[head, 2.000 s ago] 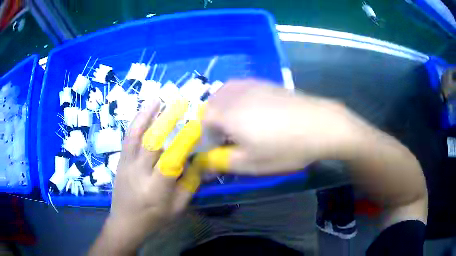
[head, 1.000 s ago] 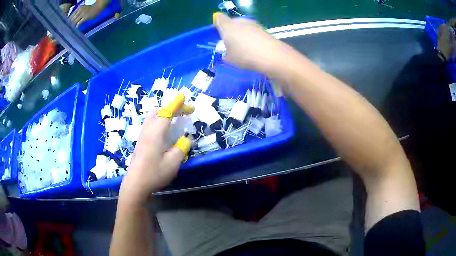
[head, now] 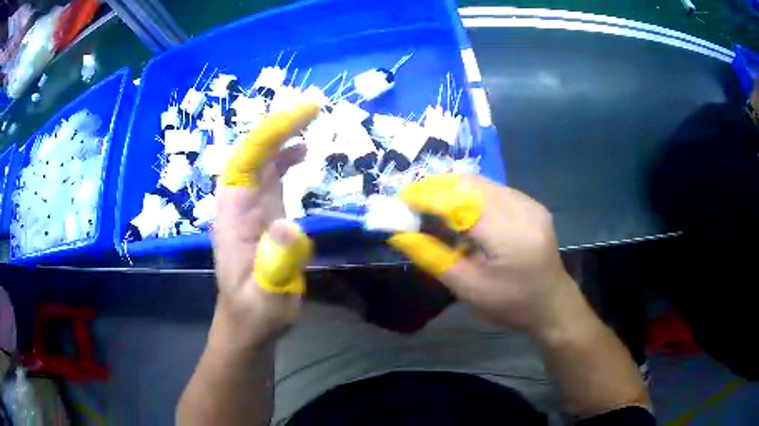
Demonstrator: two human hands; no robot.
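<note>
My right hand [head: 512, 250], with yellow finger cots, holds a small wired unit [head: 391, 215] between thumb and fingers over the front edge of the blue tote. The unit's white end points left and its dark end lies between the fingers; pale leads reach left. My left hand [head: 258, 220], also with yellow cots, is left of it with thumb and fingers apart; nothing shows between them. The blue tote [head: 374, 42] ahead holds a heap of white units [head: 341, 137] with dark ends and thin leads. One unit [head: 374, 83] lies apart behind the heap.
A second blue tote at left [head: 121, 125] holds small pale pieces with dark dots [head: 58, 187]. A green belt [head: 582, 17] runs beyond a pale rail [head: 599, 32]. A person's dark sleeve [head: 707, 183] is at the right. Red stools [head: 71, 341] stand below.
My right hand has come back from the belt side to the tote's front edge with a unit in it. My left hand has moved off the heap and opened wider. The view has shifted.
</note>
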